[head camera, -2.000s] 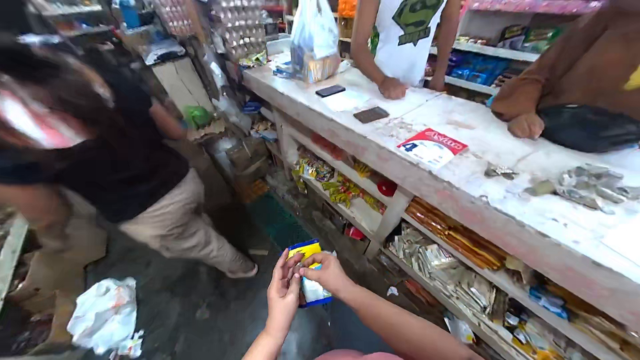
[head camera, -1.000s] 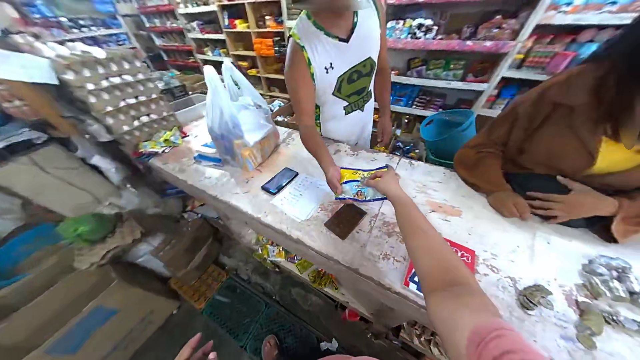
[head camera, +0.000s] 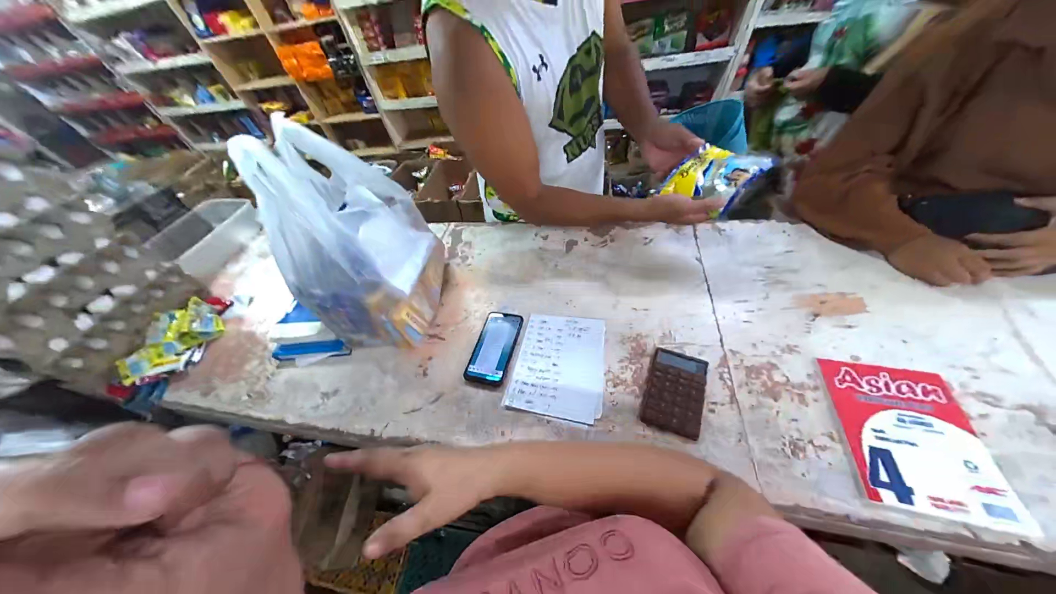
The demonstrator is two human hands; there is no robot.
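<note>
My left hand [head camera: 157, 503] is large and blurred at the lower left, its fingers curled in with nothing visible in them. My right hand [head camera: 433, 487] reaches leftward below the counter edge, empty, fingers spread. Across the counter [head camera: 561, 264], a person in a white sleeveless jersey [head camera: 544, 99] holds a yellow and blue plastic packet [head camera: 718, 177] in both hands. A phone [head camera: 493, 348] with a lit screen lies beside a handwritten paper list [head camera: 557, 367]. To their right are a brown calculator [head camera: 674, 392] and a red and white printed pad [head camera: 924, 445].
A filled white plastic bag [head camera: 338, 239] stands on the counter's left part, near small yellow sachets [head camera: 173, 338] and stacked egg trays [head camera: 58, 280]. Another person's brown-sleeved arms [head camera: 891, 165] rest at the right, by a dark pouch [head camera: 973, 219]. Stocked shelves [head camera: 297, 66] stand behind.
My right hand has let go of the packet and moved back to my side of the counter. The person in the white jersey now holds it in both hands. My left hand has come up into view.
</note>
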